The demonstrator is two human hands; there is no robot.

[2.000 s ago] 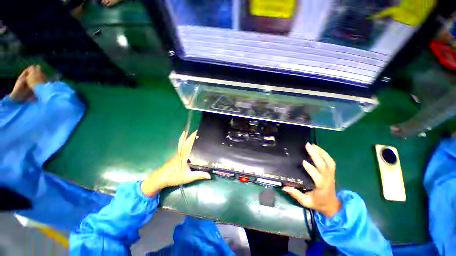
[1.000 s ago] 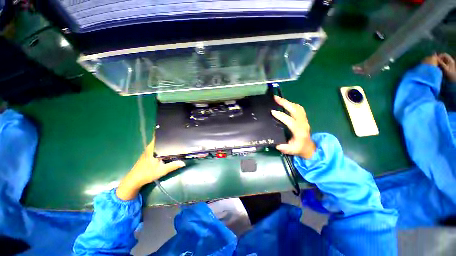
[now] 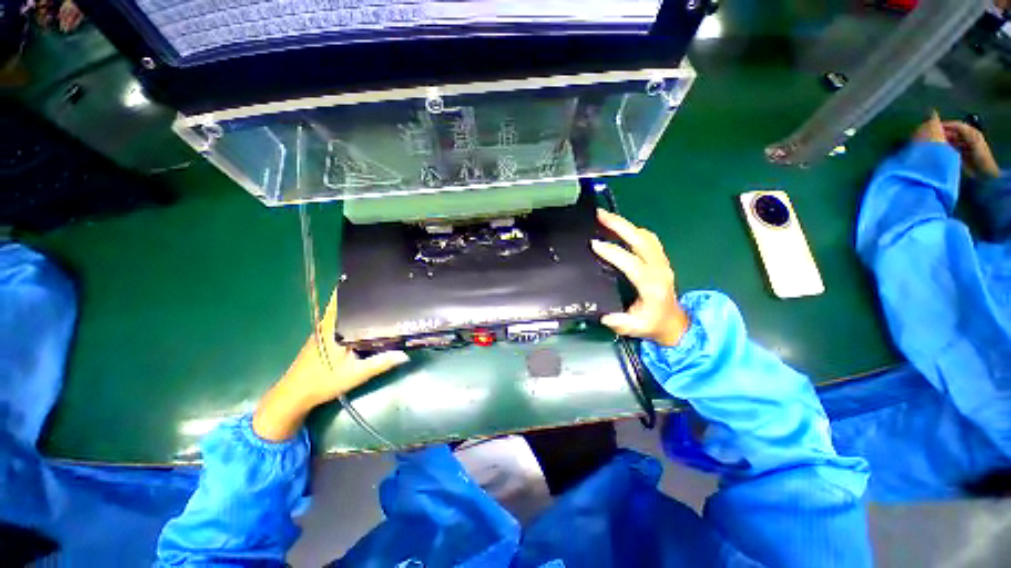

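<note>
The flat black jig box [image 3: 477, 283] lies on the green mat below the acrylic guard. A dark, shiny nest [image 3: 472, 242] sits at its rear centre, and a red switch [image 3: 483, 337] glows at its front. My left hand [image 3: 333, 366] holds the box's left front corner, thumb along the front edge and fingers at the side. My right hand [image 3: 645, 282] holds the right side, fingers on the top edge and thumb at the front corner. I cannot tell whether a shell sits in the nest.
The clear guard [image 3: 438, 150] and the black-framed display [image 3: 410, 69] stand behind the box. A thin hose [image 3: 312, 266] runs down the left, a black cable [image 3: 637, 383] at front right. A smartphone [image 3: 783, 246] lies right. Blue-sleeved people sit both sides.
The box, with both my hands on it, now sits farther from the bench's front edge and against the pale green block behind. The camera view has shifted toward the right.
</note>
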